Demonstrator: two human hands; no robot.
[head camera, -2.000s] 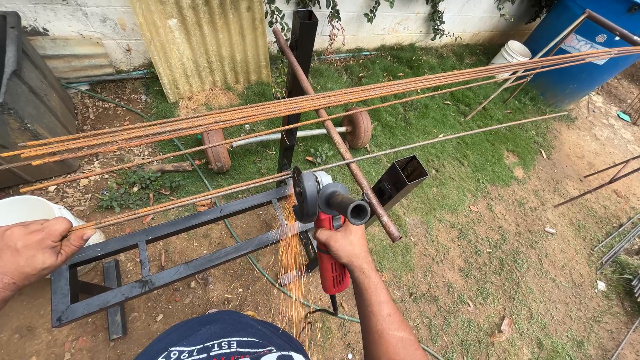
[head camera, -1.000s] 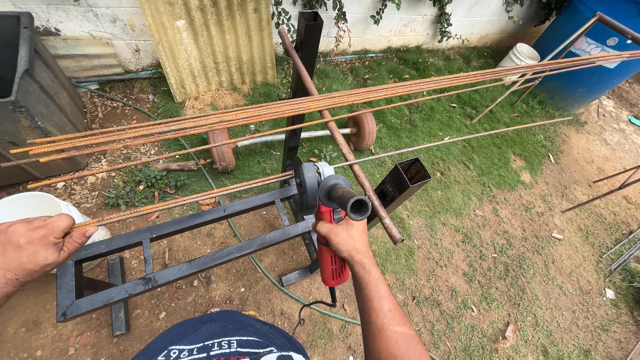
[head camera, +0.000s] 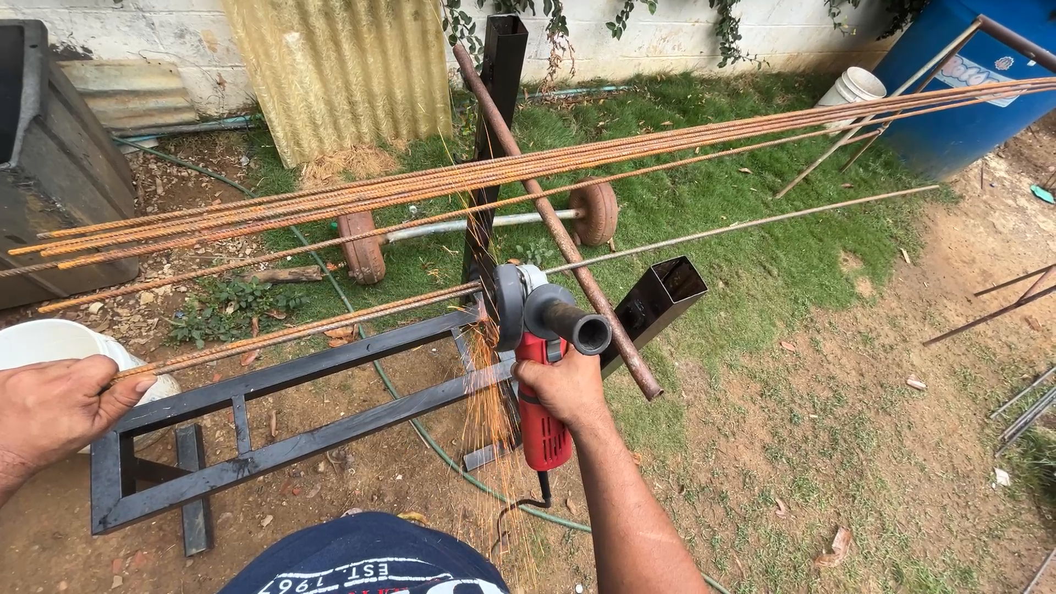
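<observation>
My right hand (head camera: 565, 384) grips the body of a red angle grinder (head camera: 544, 429) whose guarded disc is against steel rods near the black stand. Orange sparks (head camera: 487, 396) stream down from the disc. At the left, my left hand (head camera: 66, 404) pinches the ends of a few thin rusty rebar rods (head camera: 305, 330), which run above the black steel frame (head camera: 313, 445). A bundle of rusty rebar (head camera: 346, 196) rests across the brown pipe (head camera: 561, 231), with one separate rod just below it. The disc's cutting edge is hidden by guard and sparks.
A black upright post (head camera: 499, 91) and an open-ended black square tube (head camera: 660, 301) flank the pipe. Behind lie a two-wheeled axle (head camera: 487, 223) and a corrugated sheet (head camera: 346, 74). A white bucket (head camera: 58, 342) stands left, a blue barrel (head camera: 965, 91) back right. A green hose (head camera: 429, 441) crosses the ground.
Sparks pour from the grinder now and two seconds ago, but are barely visible in the frame one second ago. Both hands keep their holds in about the same places.
</observation>
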